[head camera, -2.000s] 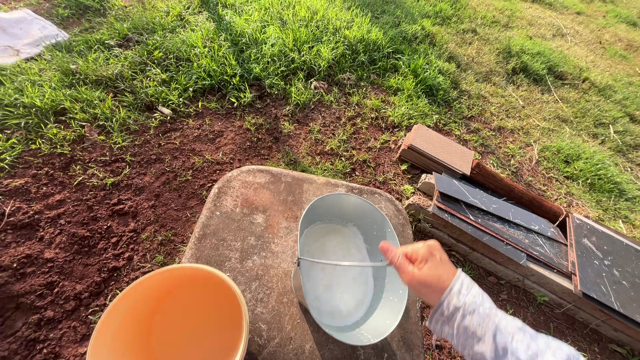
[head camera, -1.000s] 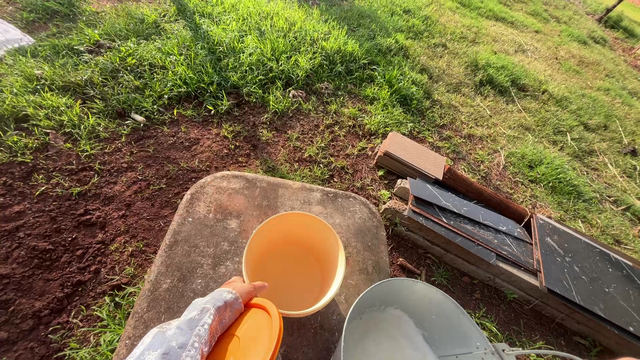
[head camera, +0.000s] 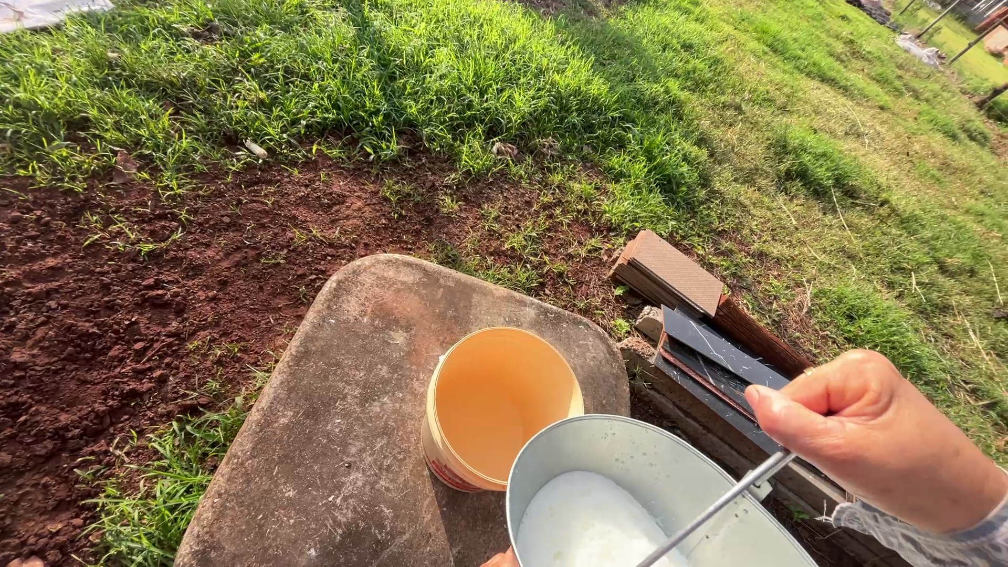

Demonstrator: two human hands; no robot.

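Note:
My right hand [head camera: 874, 441] grips the wire handle [head camera: 720, 504] of a pale metal bucket [head camera: 669, 449], which holds white liquid [head camera: 587, 520]. The bucket is tilted, its rim beside and partly over the near right edge of an orange-yellow plastic bucket [head camera: 504, 394]. That one stands upright on a concrete slab [head camera: 339, 441], and the part of its inside that shows has nothing in it. Only a bit of my left hand [head camera: 502, 559] shows at the bottom edge, against the lower left side of the metal bucket; its grip is mostly hidden.
Stacked tiles [head camera: 673, 272] and dark marbled slabs [head camera: 724, 346] lie along a low block edge right of the concrete. Loose red soil [head camera: 157, 291] borders the left side, and grass [head camera: 472, 79] lies beyond. A pale sheet [head camera: 47, 12] is at the far upper left.
The plastic bucket was at the left of the slab and is now near its middle. The metal bucket has been lifted and tilted beside it. The orange lid seen at my left hand is out of view.

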